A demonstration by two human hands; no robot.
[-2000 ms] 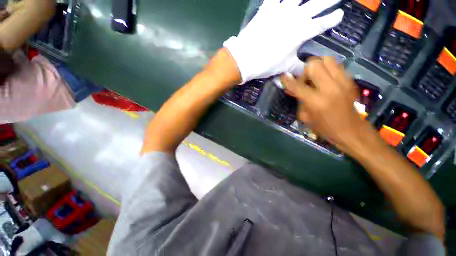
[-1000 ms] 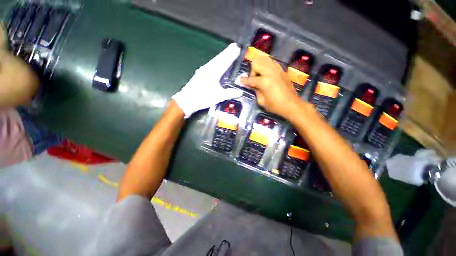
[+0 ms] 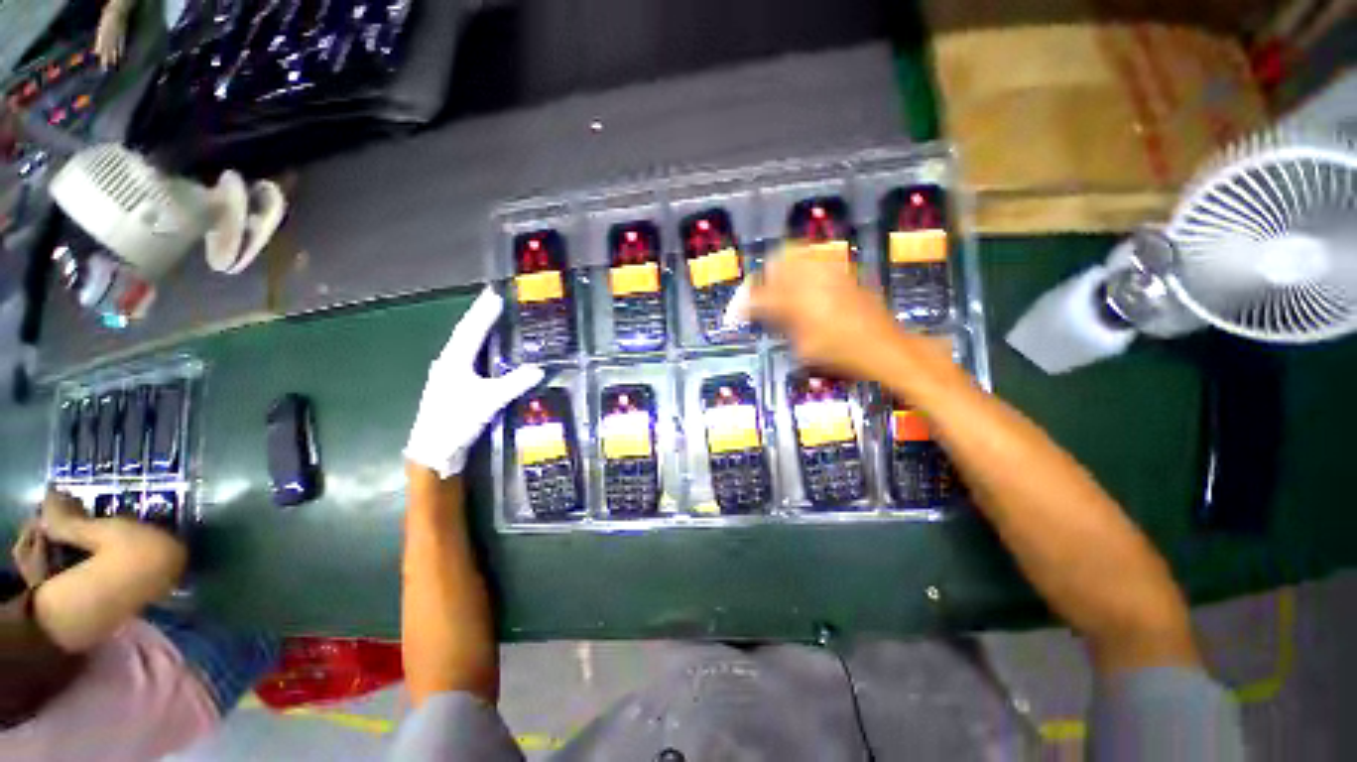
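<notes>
A clear blister tray (image 3: 677,521) holds two rows of black keypad phones with orange labels and reddish screens, one phone per pocket. My left hand (image 3: 460,392), in a white glove, is spread at the tray's left edge with thumb and fingers apart, holding nothing. My right hand (image 3: 822,308), bare, is over the upper row, with a small white cloth (image 3: 738,307) pinched at its fingertips beside the middle upper phone (image 3: 716,274). The hand partly covers the phone to the right of that one.
A single black phone (image 3: 293,450) lies left of my tray. Another person's arm (image 3: 107,572) reaches to a tray of phones (image 3: 127,432). A fan (image 3: 1277,246) and whitish bottle (image 3: 1069,319) stand right. Another fan (image 3: 127,204), black trays (image 3: 298,60) and brown board (image 3: 1094,112) are behind.
The view has swung, so the tray now sits level and both fans show. My right hand has moved from the upper-left phone to the middle of the upper row. My gloved hand stays at the tray's left edge.
</notes>
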